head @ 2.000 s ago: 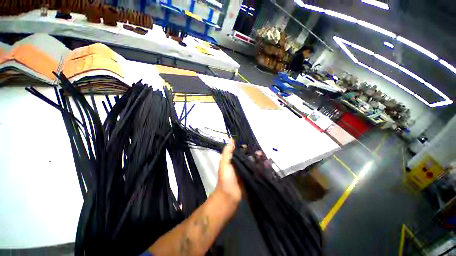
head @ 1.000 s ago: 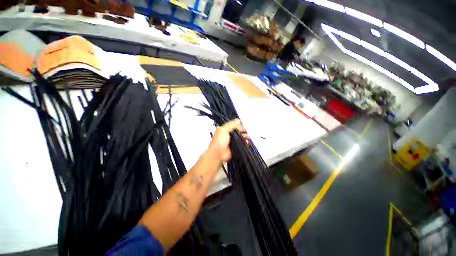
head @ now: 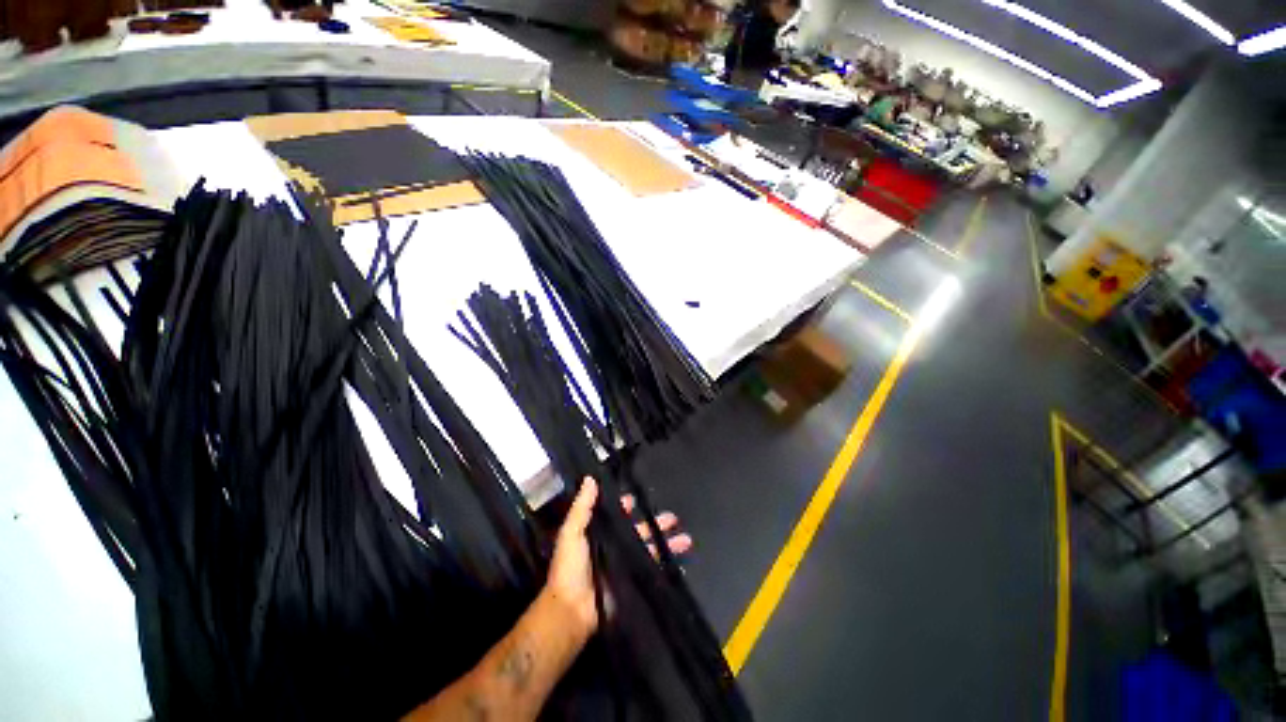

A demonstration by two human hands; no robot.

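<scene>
A large bundle of black straps (head: 254, 367) covers the left and centre of the white table (head: 35, 564) and hangs over its near edge. My left hand (head: 607, 543) is around a smaller bunch of black straps (head: 543, 374) just past the table edge. Its thumb is on the left side, and its fingers show spread on the right, behind the straps. The bunch's upper ends lie on the table; the rest runs down past my hand. A separate pile of straps (head: 585, 275) lies to the right, its ends over the edge. My right hand is not in view.
Orange and grey sheets (head: 78, 176) are stacked at the left. A black piece (head: 374, 158) lies on tan board behind the straps. A small black scrap (head: 693, 303) is on the table at right. A cardboard box (head: 804, 374) stands below the table's right side. Yellow lines mark the floor.
My left hand has moved down in the picture and nearer to me with the bunch. Its fingers look more extended. The bunch now shows apart from the right pile. The view has shifted.
</scene>
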